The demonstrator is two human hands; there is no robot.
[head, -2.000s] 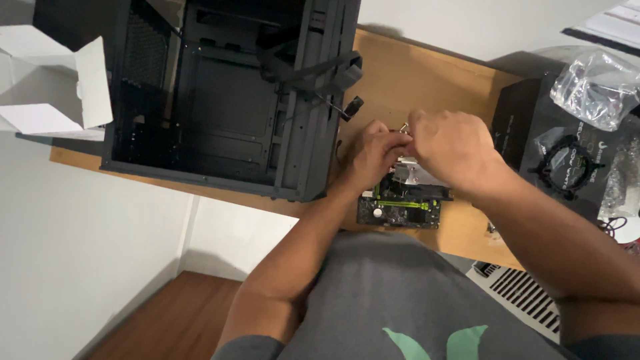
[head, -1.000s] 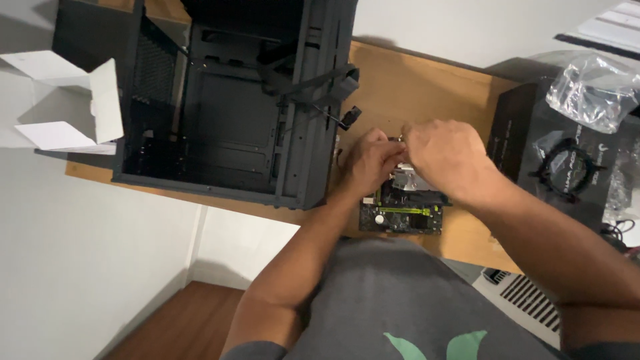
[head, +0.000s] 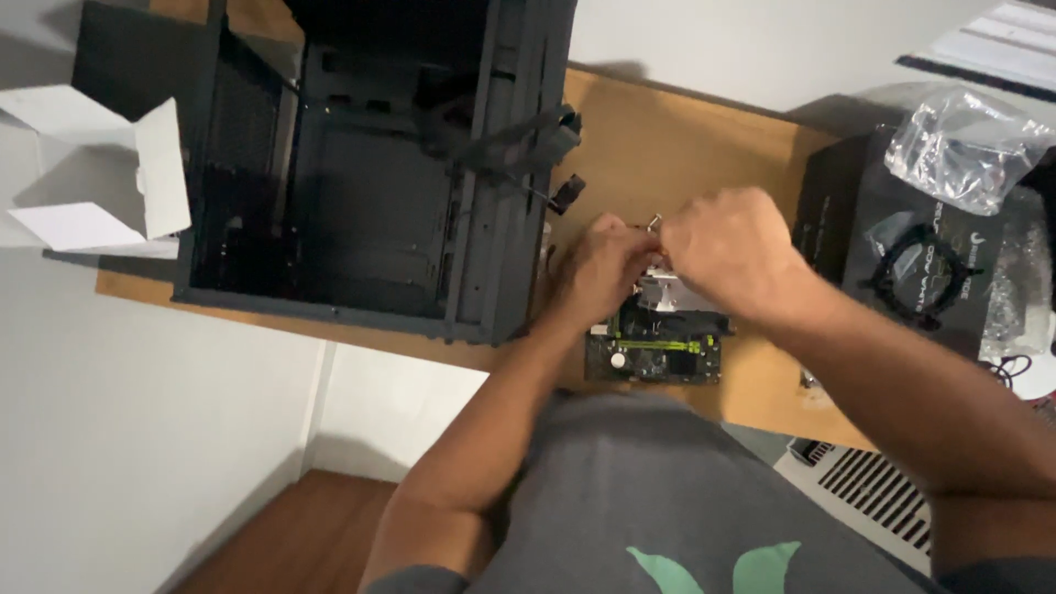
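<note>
On the wooden table lies a computer motherboard (head: 652, 360) with a yellow-green slot and a round coin cell. A silvery metal heatsink (head: 678, 294) sits on its upper part. My left hand (head: 606, 264) bends over the heatsink's upper left, fingertips pinched together. Against those fingertips, from the right, comes my right hand (head: 730, 247), its fingers curled. A small metal clip or wire (head: 654, 223) shows between the hands at their top. What exactly each hand's fingers hold is hidden.
Left of the hands stands an open black computer case (head: 371, 223), with a strap and cable connector (head: 568, 195) over its edge. An open white box (head: 161, 169) is far left. At right, a black box (head: 841, 214) carries a black ring bracket (head: 922, 276) and clear plastic bag (head: 965, 153).
</note>
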